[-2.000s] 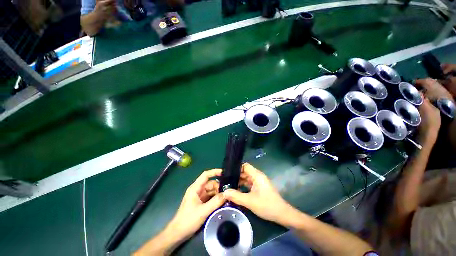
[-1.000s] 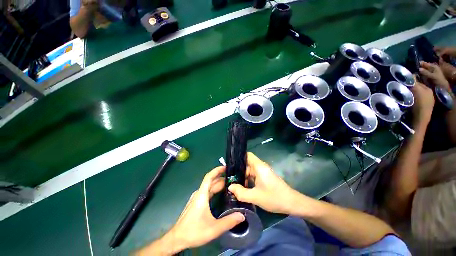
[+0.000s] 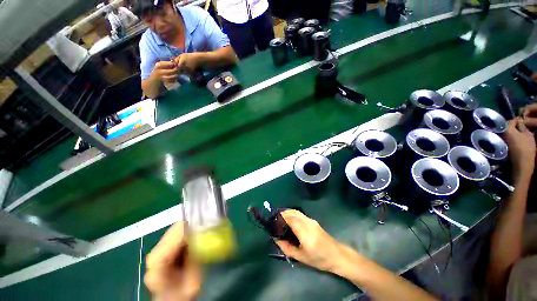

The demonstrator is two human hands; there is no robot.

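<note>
My left hand [image 3: 171, 267] grips the mallet [image 3: 206, 211], raised close to the camera and blurred, its silver head and yellow-green tip in view, its grip hidden. My right hand [image 3: 315, 241] holds a black part [image 3: 282, 226] low over the bench, right of the mallet. Thin dark wires or ends stick out at the part's left side. The silver rim that was on the held unit does not show now; the hand may hide it.
Several black housings with silver rims [image 3: 436, 176] stand at right, wires beside them. A joined black unit [image 3: 327, 79] is on the green belt [image 3: 271, 141]. Opposite, a person in a blue shirt [image 3: 191, 38] works behind a black block [image 3: 224, 86]. Another worker's arm [image 3: 512, 182] is at far right.
My left hand has left the black unit, taken up the mallet and raised it. My right hand still holds the black part, now turned. The view has tilted up, showing the opposite worker.
</note>
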